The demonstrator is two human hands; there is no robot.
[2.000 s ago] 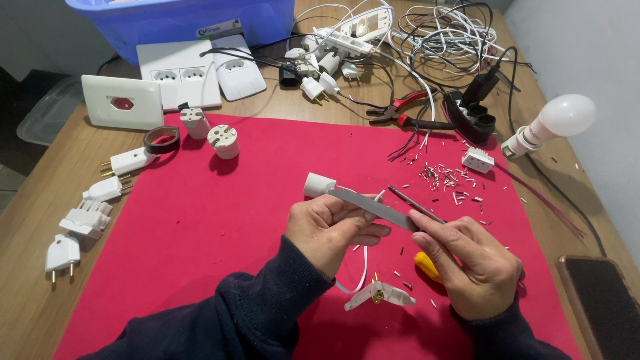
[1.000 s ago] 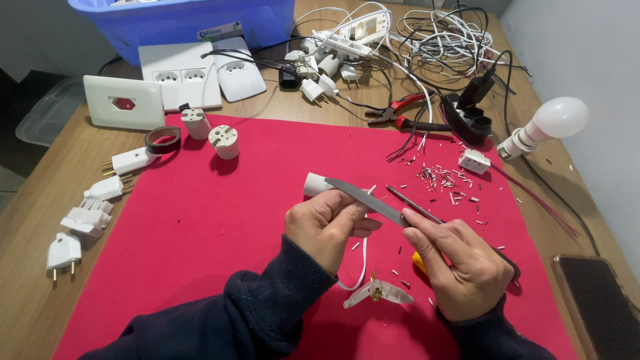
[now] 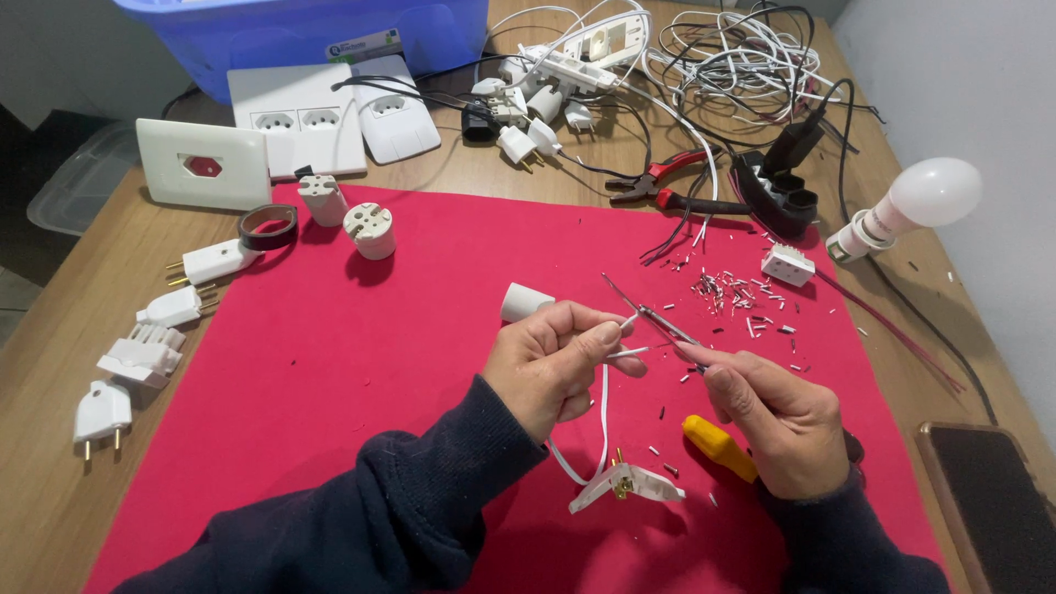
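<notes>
My left hand (image 3: 561, 363) pinches a white two-strand cable (image 3: 605, 412), its split ends pointing right. A white cylindrical piece (image 3: 526, 303) shows just behind that hand. In my right hand (image 3: 771, 412) is a knife (image 3: 660, 326), its narrow blade edge-on close to the upper wire end; whether it touches the wire I cannot tell. A second thin shaft lies close to the blade and is partly hidden. Below, the cable runs toward an opened plug housing (image 3: 627, 483) with brass pins. A yellow handle (image 3: 719, 448) lies beside my right hand.
Wire scraps (image 3: 734, 297), pliers (image 3: 668, 186), a white terminal block (image 3: 788, 264) and a lamp holder with bulb (image 3: 932, 194) are at right. Plugs (image 3: 103, 410), porcelain sockets (image 3: 370, 231) and a tape roll (image 3: 268, 227) are at left. Behind stands a blue bin (image 3: 313, 41); a phone (image 3: 986, 503) lies at lower right.
The knife blade has turned from its broad side to nearly edge-on and moved right, off the white cylindrical piece. My left hand holds the split wire ends farther right.
</notes>
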